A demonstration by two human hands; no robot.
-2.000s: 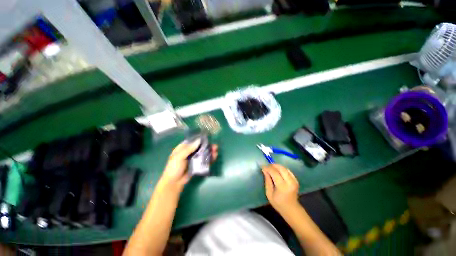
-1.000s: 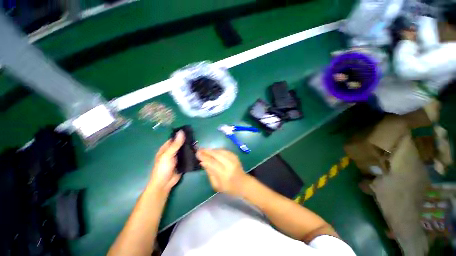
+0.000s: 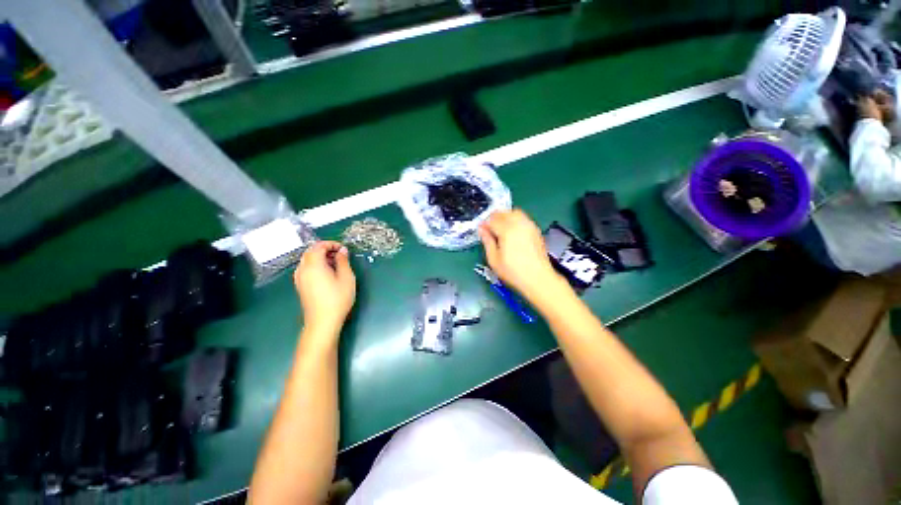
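The plastic housing (image 3: pixel 433 318) lies on the green bench in front of me, grey under glare, with a small black part sticking out of its right side. My left hand (image 3: pixel 324 281) is between the flat zip bag (image 3: pixel 275 242) and the heap of small metal parts (image 3: pixel 372 239). Its fingers are bent; whether they hold anything is too small to tell. My right hand (image 3: pixel 519 254) is at the right rim of the open plastic bag (image 3: pixel 415 212) with black parts (image 3: pixel 457 199). Its fingertips are partly hidden. The blue-handled cutters (image 3: pixel 516 304) lie below it.
Stacked black housings (image 3: pixel 99 335) fill the left. Black boxy pieces (image 3: pixel 611 225) lie right of the cutters. A purple basket (image 3: pixel 802 182), a fan (image 3: pixel 790 64) and another person's arm (image 3: pixel 874 158) are at right. A grey post (image 3: pixel 148 113) stands behind. A black block (image 3: pixel 472 116) lies beyond the white strip.
The housing has left my hands and lies on the bench. My left hand has moved to beside the metal parts, my right hand to the open bag. The camera view has shifted.
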